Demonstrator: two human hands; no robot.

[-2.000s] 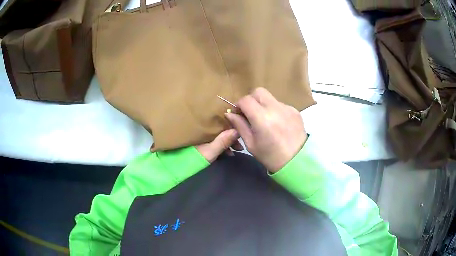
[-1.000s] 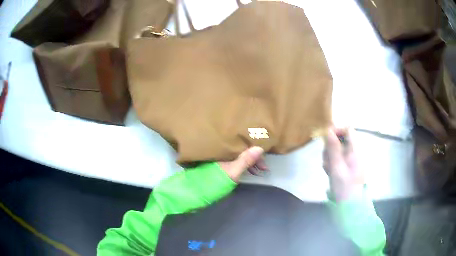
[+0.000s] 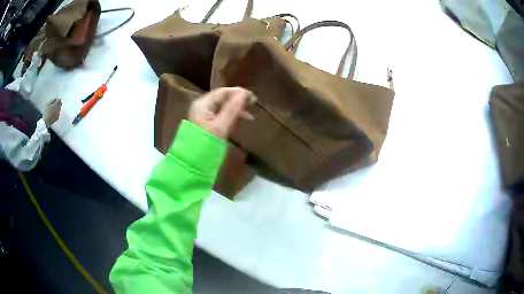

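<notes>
A brown tote bag (image 3: 356,106) lies tilted on the white table, its darker base and a straight seam facing me. My left hand (image 3: 232,109), bare in a green sleeve, is at the near left part of this base. Its fingers are curled and slightly blurred, and I cannot tell whether they grip the bag. The bag's front and its metal logo are out of sight. My right hand is not recognisably in view; a small tan blur at the bottom edge is too unclear to name.
Other brown bags (image 3: 178,49) stand against this bag at left. White sheets (image 3: 413,212) lie at right. An orange-handled tool (image 3: 92,103) and another person's hand (image 3: 53,112) are at far left. Brown material (image 3: 508,132) is at the right edge.
The view has swung left. The bag has gone from lying front-up before me to tilted beside the other bags, base showing. My left hand moved with it; my right hand left the view.
</notes>
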